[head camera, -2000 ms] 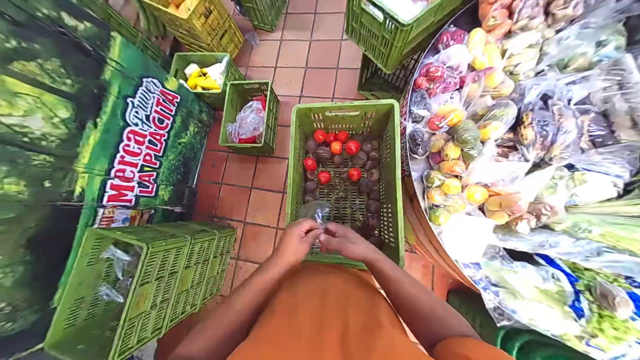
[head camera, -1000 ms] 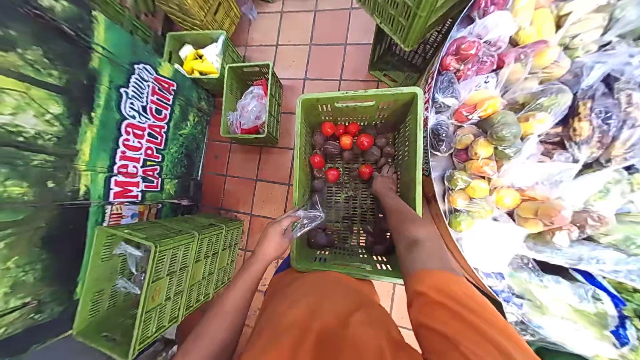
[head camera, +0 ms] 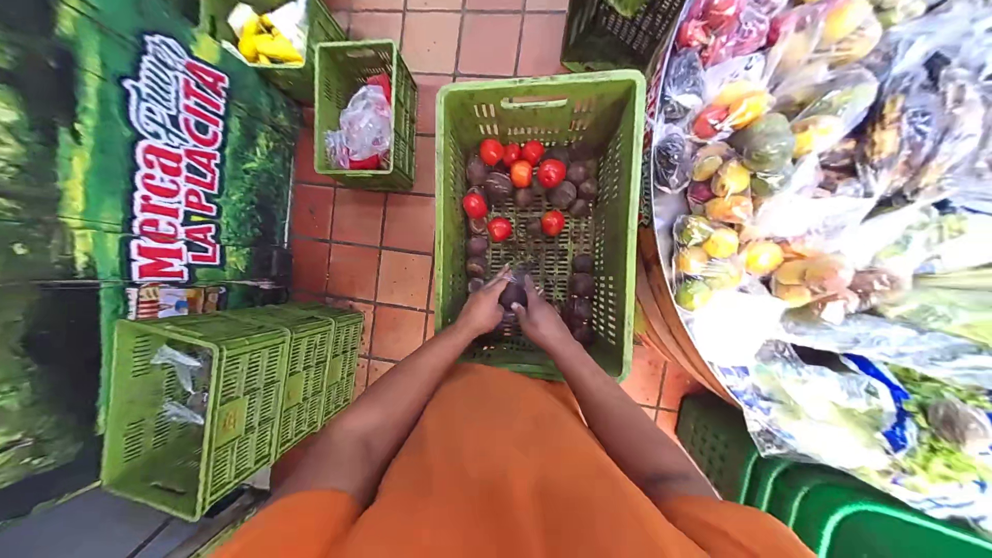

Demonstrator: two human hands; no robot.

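Note:
Directly before me stands a green plastic crate [head camera: 637, 232] with dark round beets [head camera: 497, 184] and several red tomatoes [head camera: 551, 173] in its far half. More beets line its left and right walls. My left hand [head camera: 482, 308] and my right hand [head camera: 539, 311] meet above the near half of the crate. Between them they hold a dark beet [head camera: 513, 293], and what seems to be a thin clear plastic bag around it. The fingertips partly cover the bag, so its shape is hard to make out.
A small green crate [head camera: 403, 116] with bagged red items is at the upper left, beside one with yellow produce [head camera: 267, 43]. Stacked green crates [head camera: 248, 387] stand at the lower left. On the right, a curved display [head camera: 674, 310] holds bagged fruit [head camera: 763, 143] and vegetables.
My right hand has come back from the crate's far right part to meet my left hand, which has moved right from the crate's left edge. A dark beet now shows between them.

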